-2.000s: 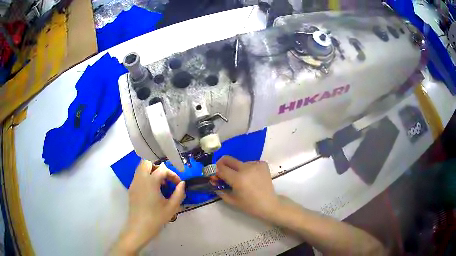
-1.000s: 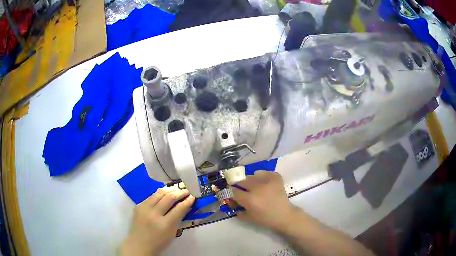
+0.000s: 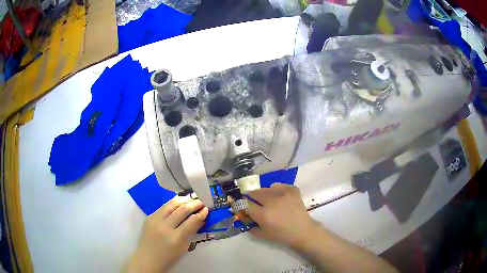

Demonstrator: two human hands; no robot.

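Note:
A blue fabric panel lies under the left end of the off-white sewing machine head, around the presser foot area. Its parts also show left and right of the head. My left hand has its fingers together, with fingertips and thumb on the panel just left of the needle area. My right hand is close right of the needle area, its fingers closed around a slim dark blue tool, mostly hidden. The needle and the fingertips of my right hand are partly hidden and blurred.
A stack of blue panels with a small black label on top lies left of the machine. Cardboard is at the far left corner. A flat dark rectangle and a grey shadow-like shape lie right of the machine.
The view has shifted, so the machine sits farther right. My left fingers have gone from a raised pinch to resting on the panel. The dark strip between my hands no longer shows.

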